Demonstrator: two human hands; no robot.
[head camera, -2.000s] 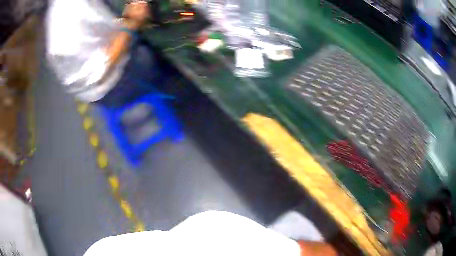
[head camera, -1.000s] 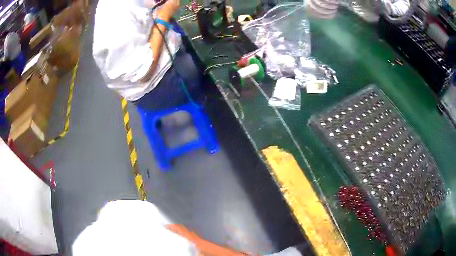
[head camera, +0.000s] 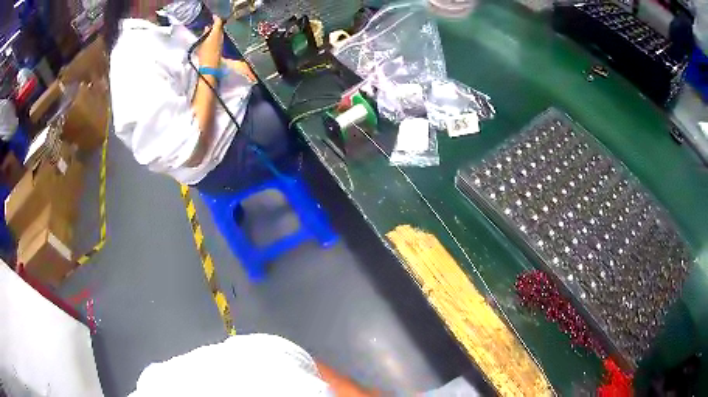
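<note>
Neither of my hands shows; part of my bare forearm is cut off by the bottom edge. The tan edge strip lies along the bench's front edge. To its right are a pile of small dark-red components and a bright red pile, cut off at the bottom. The large clear blister tray holds rows of silvery parts. A thin solder wire runs from the green and white spool along the strip.
A person in white with a blue wrist strap sits on a blue stool at the left. Plastic bags with white labels lie beyond the spool. A black rack stands at the upper right. Cardboard boxes are at the far left.
The view has shifted and steadied, so the tray and strip show more sharply. The seated person's arm is bent differently, with the hand lower. My forearm remains at the bottom edge.
</note>
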